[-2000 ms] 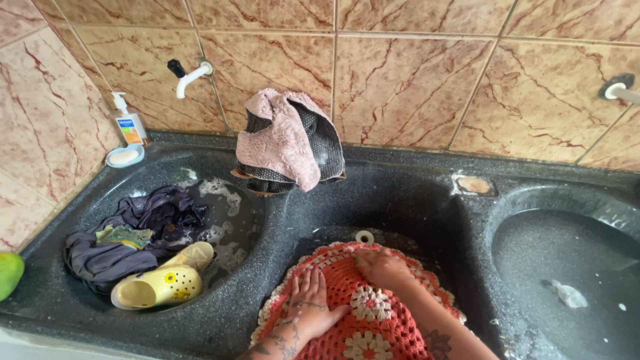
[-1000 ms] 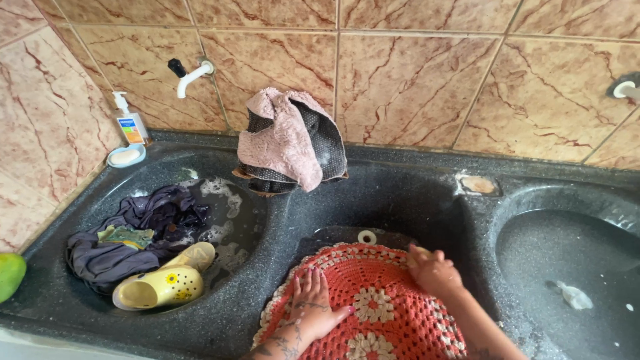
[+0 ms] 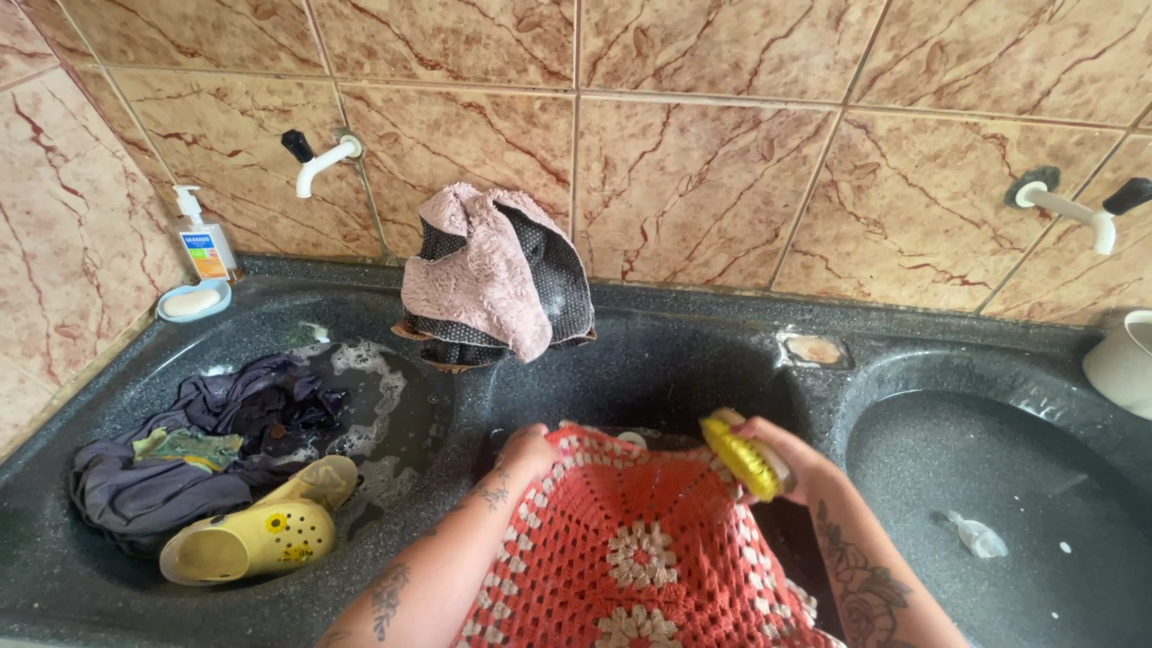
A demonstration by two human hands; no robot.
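A red and cream crocheted mat (image 3: 641, 504) hangs over the middle basin of a dark speckled sink, its far edge raised. My left hand (image 3: 529, 452) grips the mat's far left corner. On the right, my right hand (image 3: 792, 463) holds a scrubbing brush with yellow bristles (image 3: 742, 457), its thumb side close to the mat's right edge; whether those fingers also pinch the mat is not plain. Behind the mat, part of a pale ring (image 3: 632, 439) shows in the basin.
Dark wet clothes (image 3: 180, 486), a green and yellow sponge (image 3: 187, 448) and yellow clogs (image 3: 261, 540) lie in the left basin. A pink cloth (image 3: 490, 270) drapes at the back. Soap dish (image 3: 193, 301), pump bottle (image 3: 205, 247), two taps (image 3: 328, 162), water-filled right basin (image 3: 972, 513) and white container (image 3: 1120, 364) surround.
Both hands lay on the spread mat earlier; now the mat's far edge is lifted and drawn up between them. The yellow-bristled brush has come into view in my right hand.
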